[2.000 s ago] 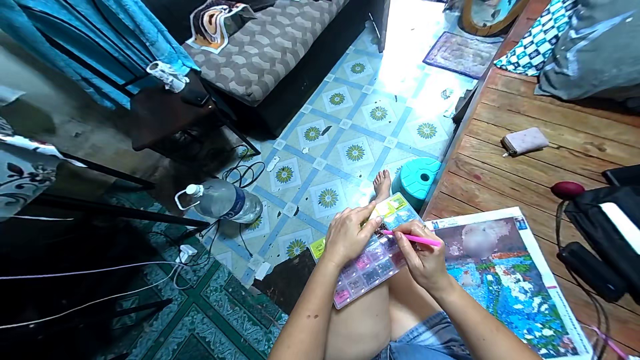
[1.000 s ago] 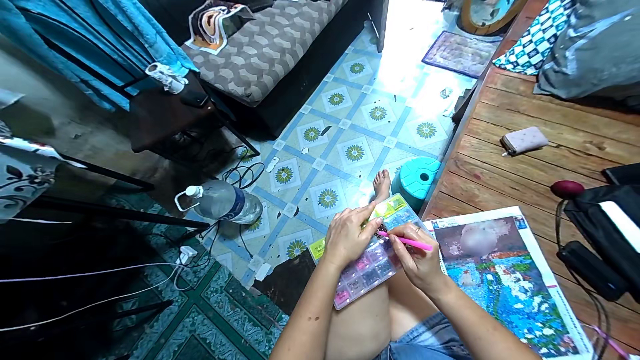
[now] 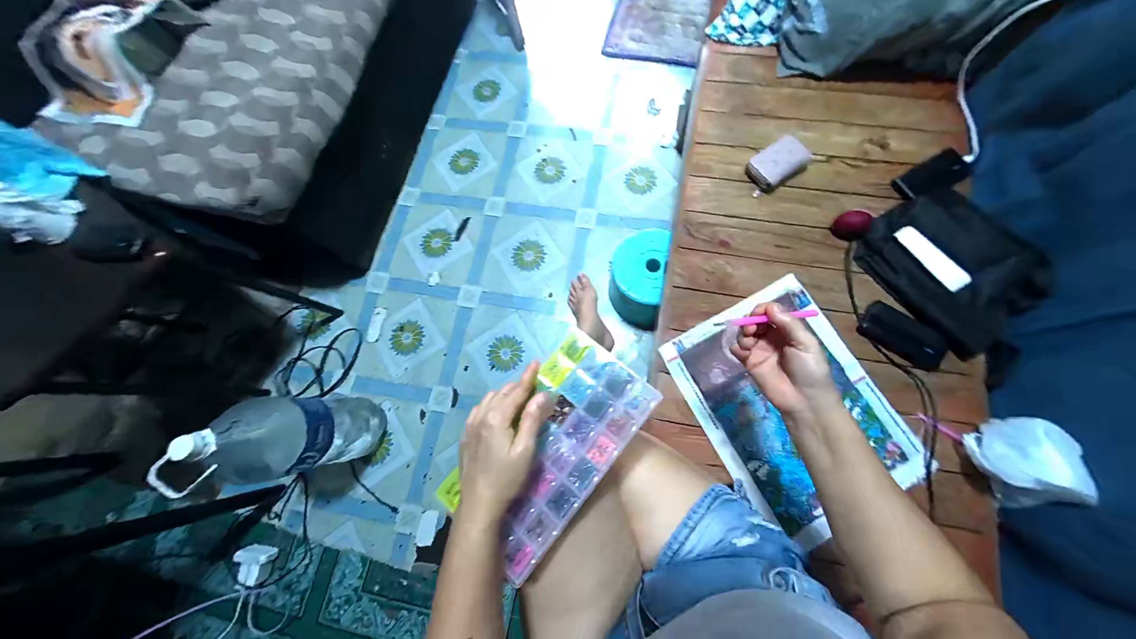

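My left hand grips the left edge of a clear plastic compartment box, which rests tilted over my thigh. Its compartments hold small beads or drills in pink, blue and dark colours, and yellow labels lie near its far end. A pink applicator pen is pinched between thumb and fingers of my right hand, raised over a diamond painting canvas. The canvas has a white border and a blue, green and purple picture, and lies on the wooden platform to my right. My right forearm hides part of it.
On the wooden platform are a pink pouch, a black bag, a black case with a cable, and a white plastic bag. A turquoise round container stands beside it. A large water bottle and cables are at left.
My right hand has moved from the compartment box to over the canvas, with the pink pen still in it. My left hand stays on the box. The view has turned to the right.
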